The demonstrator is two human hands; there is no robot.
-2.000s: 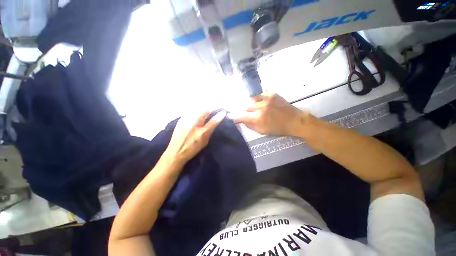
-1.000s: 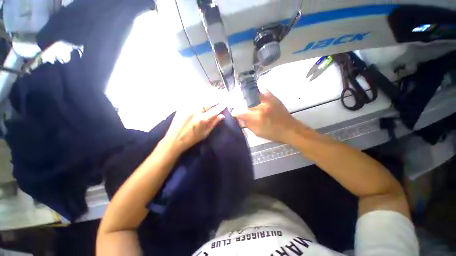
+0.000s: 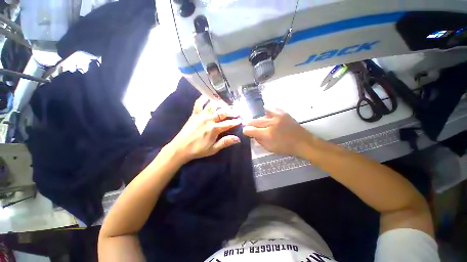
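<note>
A dark navy garment piece (image 3: 215, 176) runs from the needle area (image 3: 236, 105) down over the table edge into my lap. My left hand (image 3: 207, 133) lies on it with fingers spread, just left of the needle area. My right hand (image 3: 271, 131) pinches the cloth edge with thumb and fingers, right beside the small grey block (image 3: 253, 102) low on the machine head. The white sewing machine (image 3: 333, 38) with a blue stripe is above both hands. Lamp glare hides the needle and the exact cloth edge.
More navy cloth (image 3: 77, 133) is heaped on the left. Black-handled scissors (image 3: 376, 100) and small snips (image 3: 334, 77) lie right of the needle. A ruler strip (image 3: 287, 162) runs along the table's front edge. Dark cloth (image 3: 443, 102) lies at the right end.
My left hand has spread flatter over the cloth, nearer the needle. Navy cloth now shows behind my left hand, covering part of the bright table. My right hand stays near the grey block.
</note>
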